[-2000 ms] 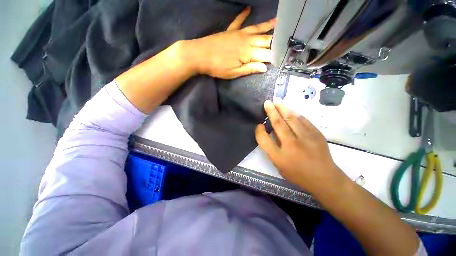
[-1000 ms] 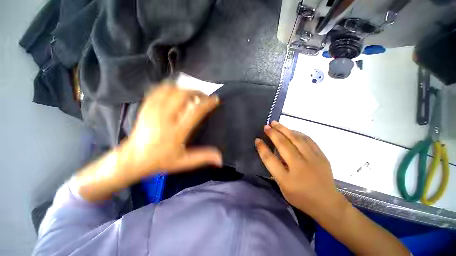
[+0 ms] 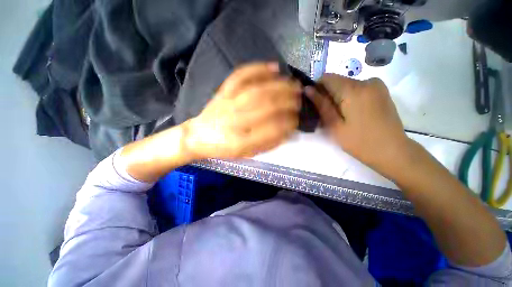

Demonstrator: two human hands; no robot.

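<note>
The dark grey garment (image 3: 140, 56) lies piled left of the machine, and part of it runs up to the needle area. My left hand (image 3: 250, 112) is closed on the garment's edge, fingers curled and slightly blurred. My right hand (image 3: 359, 112) pinches a small dark folded end (image 3: 309, 109) of the fabric close beside my left fingertips. Both hands are just in front of the presser foot area (image 3: 320, 50) of the sewing machine (image 3: 337, 22). The fingertips are partly hidden in the dark fabric.
A grey knob (image 3: 380, 51) and a pale disc with holes (image 3: 352, 68) are right of the needle. Black snips (image 3: 481, 78) and green and yellow scissors (image 3: 487, 162) lie at the right. A ruler strip (image 3: 303, 182) runs along the front edge. Blue bins (image 3: 182, 193) are below.
My left hand has moved right onto the fabric edge. My right hand has moved up and right and now pinches the dark end. The fabric's near part is lifted and gathered, uncovering the table's front edge.
</note>
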